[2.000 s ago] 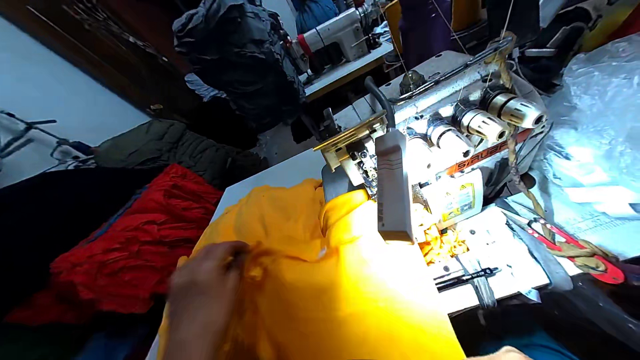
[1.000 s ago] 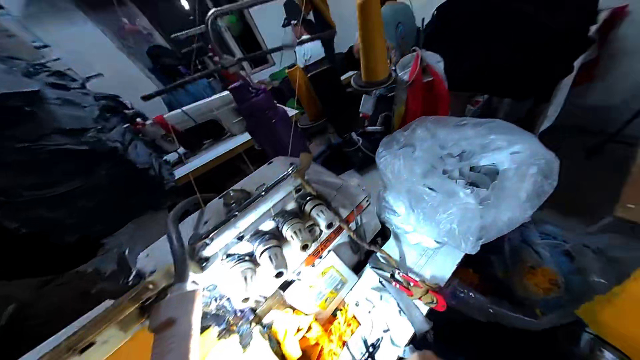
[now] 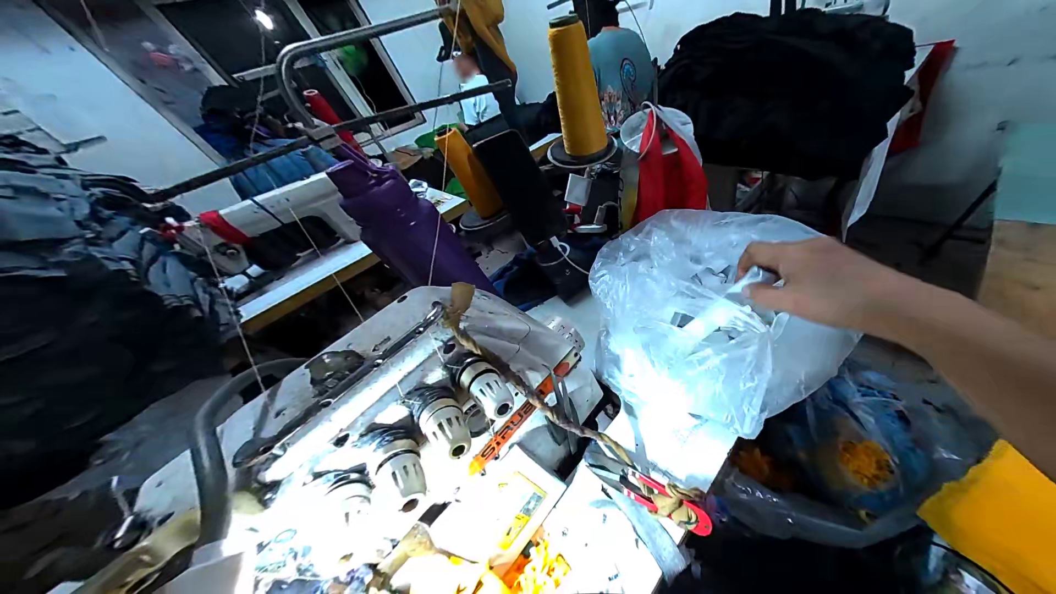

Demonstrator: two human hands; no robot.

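My right hand (image 3: 813, 280) reaches in from the right edge, thumb and fingers pinched on the clear plastic bag (image 3: 685, 330), which has small pale pieces in it. The bag lies beside an overlock sewing machine (image 3: 412, 371) with a row of thread tension dials (image 3: 437, 421). Red-handled thread snips (image 3: 660, 499), tied to a twisted cloth cord (image 3: 528, 388), rest at the table's edge below the bag. Yellow thread scraps (image 3: 540, 569) lie near the machine's lower front. A piece of yellow fabric (image 3: 1002, 520) shows at the lower right. My left hand is out of view.
Yellow thread cones (image 3: 577, 91) stand behind the machine, next to a red and white bag (image 3: 664, 169). Another sewing machine (image 3: 280, 214) is at the left back. Dark garments (image 3: 784, 91) are piled behind. Below the table's right side sits an open plastic bag of scraps (image 3: 858, 478). A person (image 3: 478, 82) is in the background.
The view has swung right, away from the yellow fabric my left hand was on two seconds ago. My right hand has come onto the clear bag, where no hand was one second ago.
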